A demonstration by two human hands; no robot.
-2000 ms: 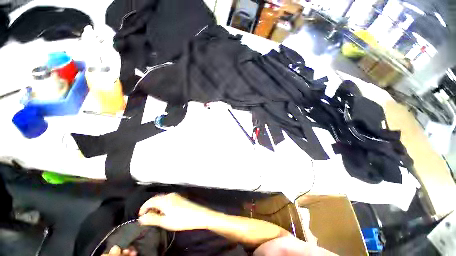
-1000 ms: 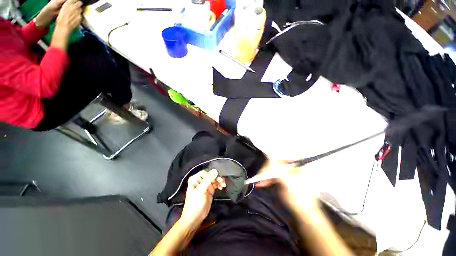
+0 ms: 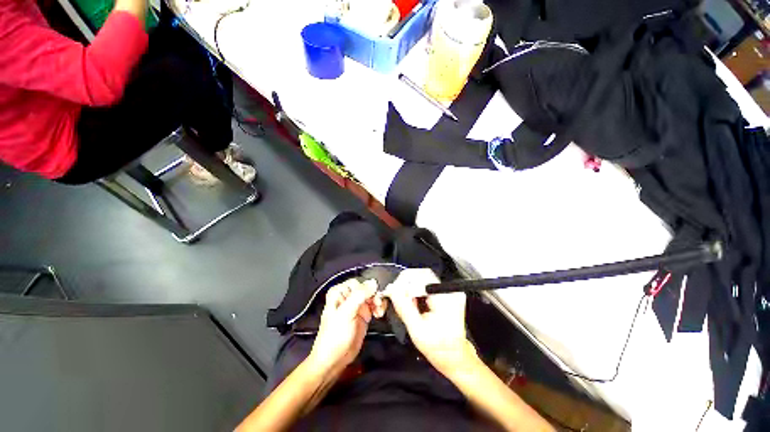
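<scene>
A black bag piece [image 3: 325, 261] with a thin pale curved edge lies bunched on the lap. My left hand [image 3: 344, 319] grips it at the opening, with a tiny pale piece at the fingertips. My right hand [image 3: 429, 319] meets the left fingertips there and holds the end of a long, narrow, stiff-looking black strip [image 3: 574, 274]. The strip reaches out over the white worktable [image 3: 523, 337] to the right. The fingertips hide what exactly they pinch.
Wide black straps [image 3: 439, 148] cross on the table beside a blue tray [image 3: 384, 46], a blue cup [image 3: 323, 52] and an orange-yellow bottle [image 3: 456, 55]. A black cloth pile [image 3: 675, 126] lies right, near red-handled snips [image 3: 657, 284]. A seated person [image 3: 76, 84] is at upper left.
The view has swung left, bringing in the seated person. The right hand has come in to the left fingertips, and the long strip, blurred a second ago, now lies lower and sharper.
</scene>
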